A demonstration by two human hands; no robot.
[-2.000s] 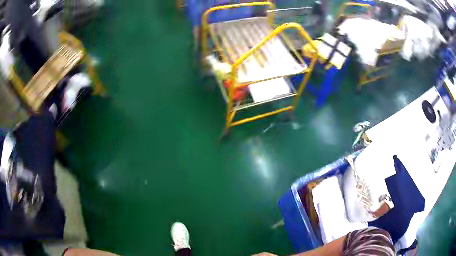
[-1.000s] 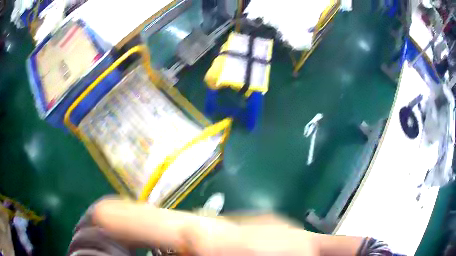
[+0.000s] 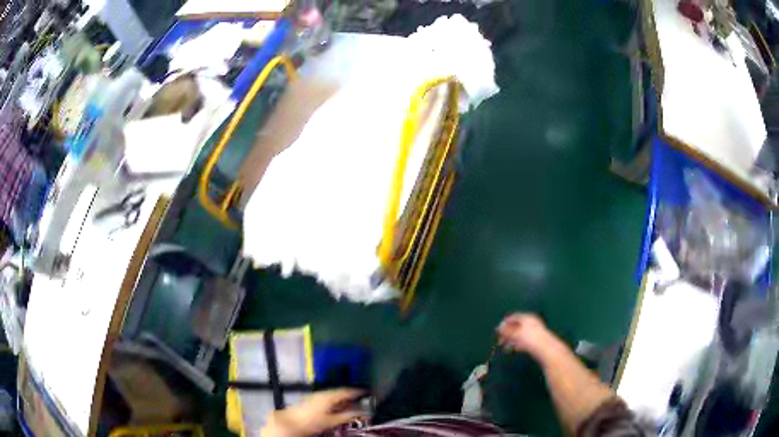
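Note:
A yellow-framed trolley (image 3: 397, 183) stands in front of me, heaped with white cloth (image 3: 320, 171) that hangs over its near edge. My left hand (image 3: 318, 411) is low in the picture, in front of a yellow-edged seat with dark crossed straps (image 3: 293, 367). It is blurred, and its fingers point right. My right hand (image 3: 519, 331) is over the green floor, right of the trolley, with fingers bent. Whether it holds anything is not clear. Neither hand touches the white cloth.
A white machine table (image 3: 77, 316) with dark scissors (image 3: 128, 207) is on the left. Another white table (image 3: 713, 102) and a blue-sided tray (image 3: 713, 213) are on the right. Green floor (image 3: 538, 230) lies between the trolley and the right-hand tables.
The view has moved forward and turned. The cloth-laden trolley is now nearer and central, and the slatted trolley is out of view. My arms, crossed low before, are now apart.

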